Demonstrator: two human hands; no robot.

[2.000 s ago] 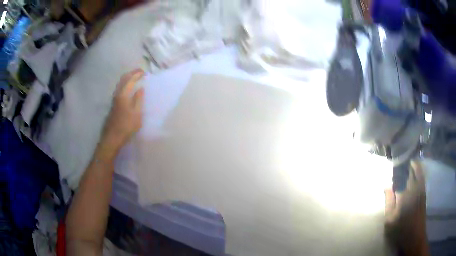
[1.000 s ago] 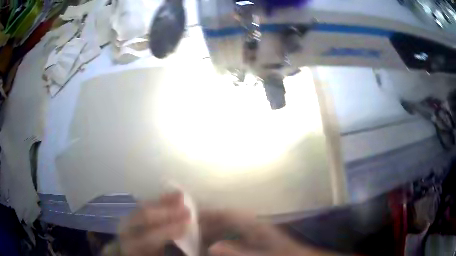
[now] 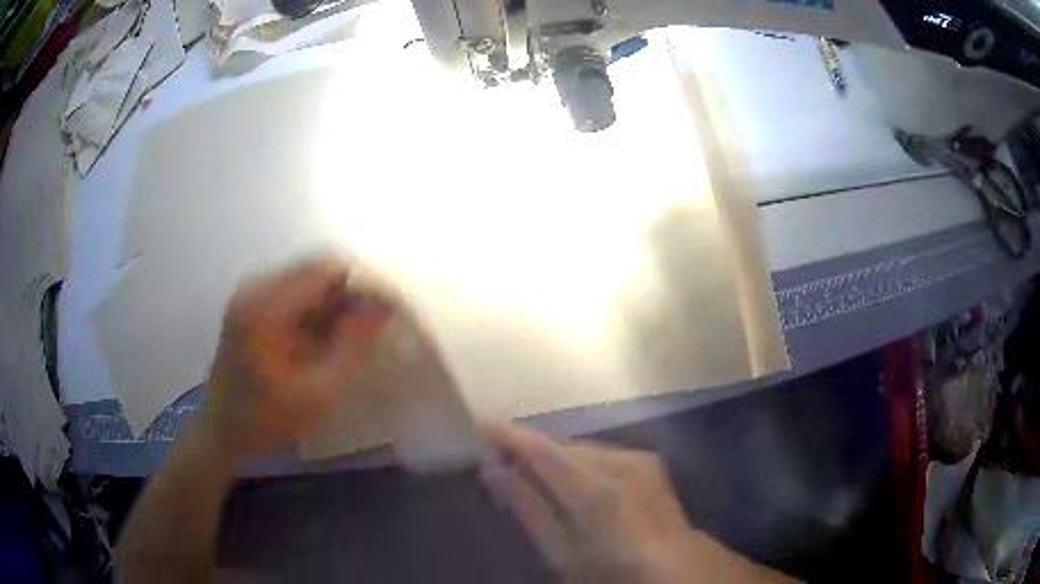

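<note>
A large cream garment panel point(image 3: 228, 205) lies flat on the table under the sewing machine head point(image 3: 525, 34). A small whitish pocket piece point(image 3: 433, 422) is stretched between my hands over the panel's front edge; it is blurred. My left hand point(image 3: 297, 342) grips its upper left part, fingers curled. My right hand point(image 3: 582, 485) pinches its lower right corner. The dark grey knob point(image 3: 587, 97) sits low on the head. The needle area is lost in bright glare.
Scissors point(image 3: 992, 183) lie on the right. White cut pieces point(image 3: 120, 74) are heaped at the upper left, with a stack of panels point(image 3: 29, 240) at the left edge. The grey table edge point(image 3: 867, 285) bears ruler marks. A red upright point(image 3: 912, 456) stands at the lower right.
The view has turned from the left side to the machine front. Both hands have come together, then risen a little in view, with the small piece now spread between them. The panel still lies flat.
</note>
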